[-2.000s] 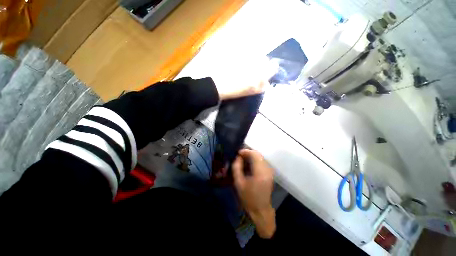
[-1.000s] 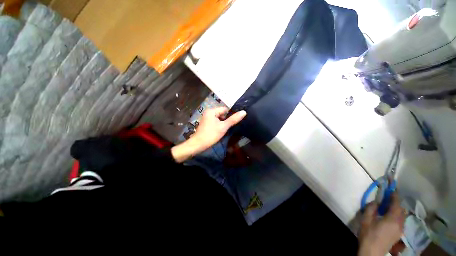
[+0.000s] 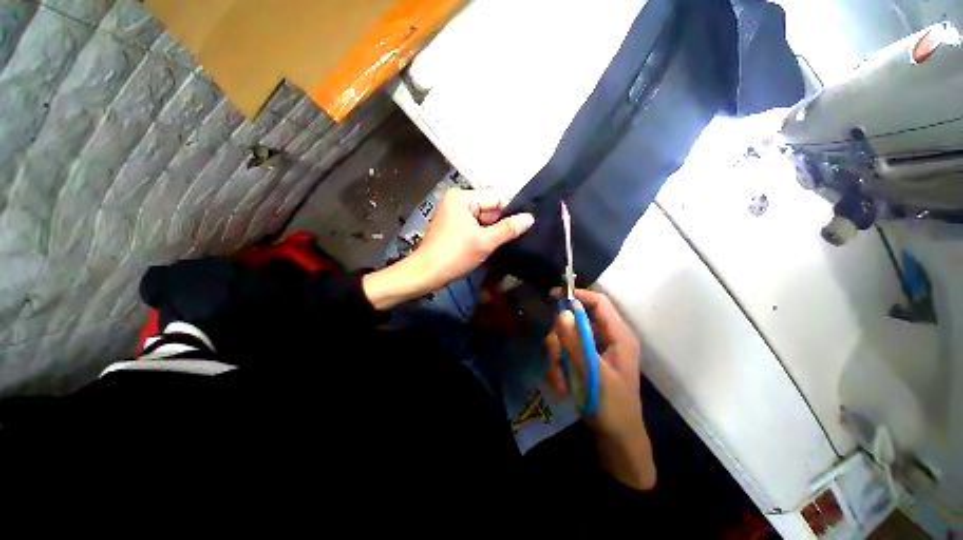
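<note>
A dark navy fabric piece [image 3: 634, 148] lies across the white table, its near end hanging over the front edge. A raised dark seam runs along it. My left hand [image 3: 460, 243] pinches its near left edge between thumb and fingers. My right hand [image 3: 607, 369] holds the blue-handled scissors [image 3: 585, 359] by the handles. The blades look closed and point up the picture over the fabric's near end, right of my left fingertips. Whether they touch the fabric I cannot tell.
The white sewing machine [image 3: 887, 116] stands at upper right, its lamp lit beside the fabric. Cardboard with orange tape [image 3: 370, 63] is at upper left, quilted grey covering [image 3: 95, 179] at left. A red object [image 3: 296, 251] is behind my left sleeve. A small tray [image 3: 824, 515] is at lower right.
My right hand took the scissors from the table's right side and brought them left to the fabric. The fabric was drawn out longer towards me, and my left hand moved to its near left edge.
</note>
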